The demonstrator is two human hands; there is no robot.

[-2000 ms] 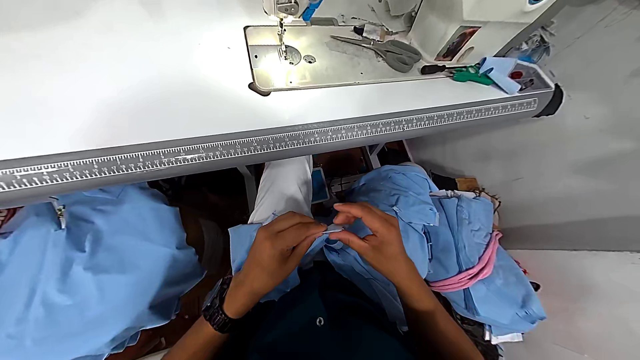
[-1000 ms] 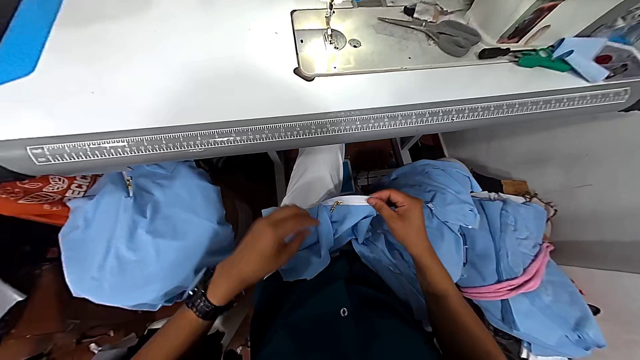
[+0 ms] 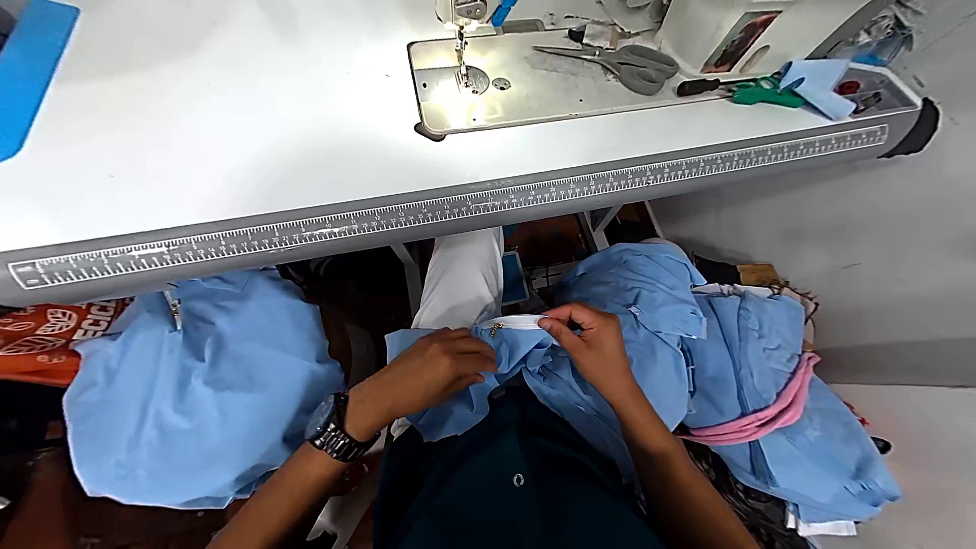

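Observation:
Across my lap lies a light blue fabric piece (image 3: 450, 415) with a white zipper (image 3: 522, 322) along its upper edge; a small metal zipper pull (image 3: 496, 329) hangs near the zipper's left end. My right hand (image 3: 587, 335) pinches the zipper's right end between thumb and fingers. My left hand (image 3: 442, 366), with a watch on its wrist, rests on the cloth just left of the pull, fingers bent; whether it grips the cloth is hidden. Above, the sewing machine needle and presser foot (image 3: 462, 72) stand over the lit metal plate.
The table edge bears a printed ruler (image 3: 457, 217). Grey scissors (image 3: 629, 65), green-handled snips (image 3: 762, 91) and a screwdriver (image 3: 701, 86) lie at the machine. Blue garments (image 3: 198, 381) hang at the left; more blue garments (image 3: 808, 450) with a pink band (image 3: 762, 419) are piled at the right.
Two seconds ago both hands were close together at the cloth; they are now apart, with the zipper showing between them. Since one second ago my left hand has come onto the cloth.

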